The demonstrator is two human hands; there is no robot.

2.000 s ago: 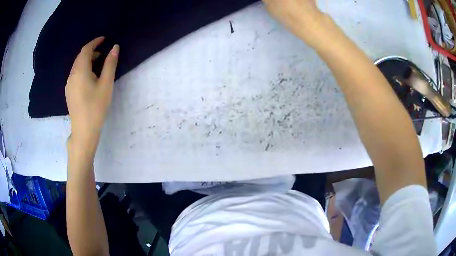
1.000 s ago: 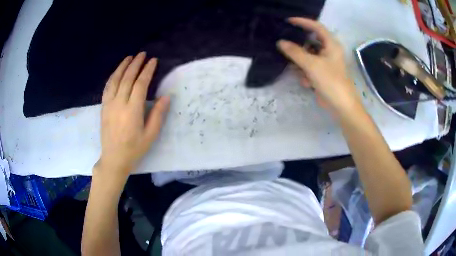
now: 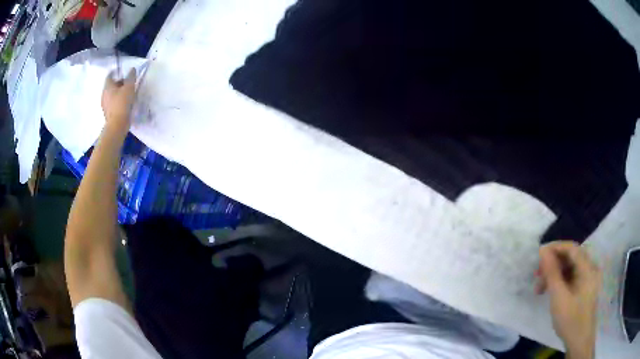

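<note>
A large black cut fabric panel (image 3: 449, 84) lies flat on the white-covered table (image 3: 316, 175), with a curved notch on its near edge at right. My left hand (image 3: 119, 95) is stretched to the table's far left end, at a thin dark strand (image 3: 118, 64) by the fingertips; whether the fingers grip it is too small to tell. My right hand (image 3: 567, 270) is over the cover just below the panel's right corner, fingers curled; what it may hold is hidden.
The iron (image 3: 633, 294) is cut off at the right edge. A white sheet (image 3: 74, 98) hangs at the table's left end. Blue plastic crates (image 3: 168, 189) stand below the table's front edge at left. A plastic bag (image 3: 435, 308) hangs at the front edge.
The view has swung left. My left hand has left the panel and reached to the far left end. My right hand has come off the panel, whose folded corner now lies flat.
</note>
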